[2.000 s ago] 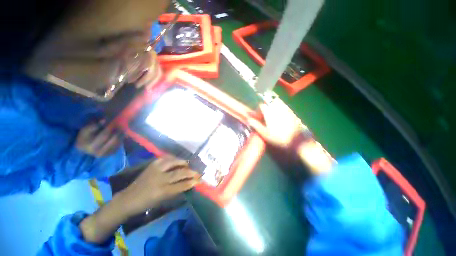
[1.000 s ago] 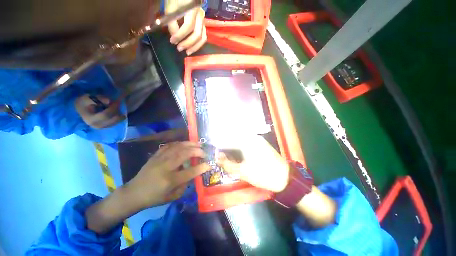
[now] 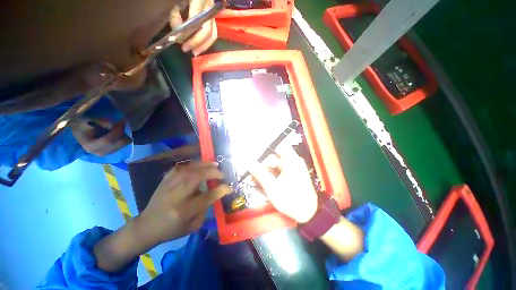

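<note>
An open tablet unit lies in a red foam tray on the dark-green bench; its middle is washed out by glare. My right hand is over the tablet's lower part and holds dark tweezers, which slant from upper right down to the lower left of the tablet. My left hand is at the tray's lower left edge, its fingertips over the tablet near the tweezers' tip. Whether the left fingertips pinch a small part cannot be told. An orange-gold spot shows near the tablet's lower edge.
Stacked red trays stand at the top, beside another person's hand. That person's head and glasses fill the upper left. A chipped rail with a grey post borders the green belt, which carries red trays.
In the earliest frame the tray appeared slanted and my right hand was at its far edge. My right hand has since come over the tablet, and the tweezers now show clearly in it.
</note>
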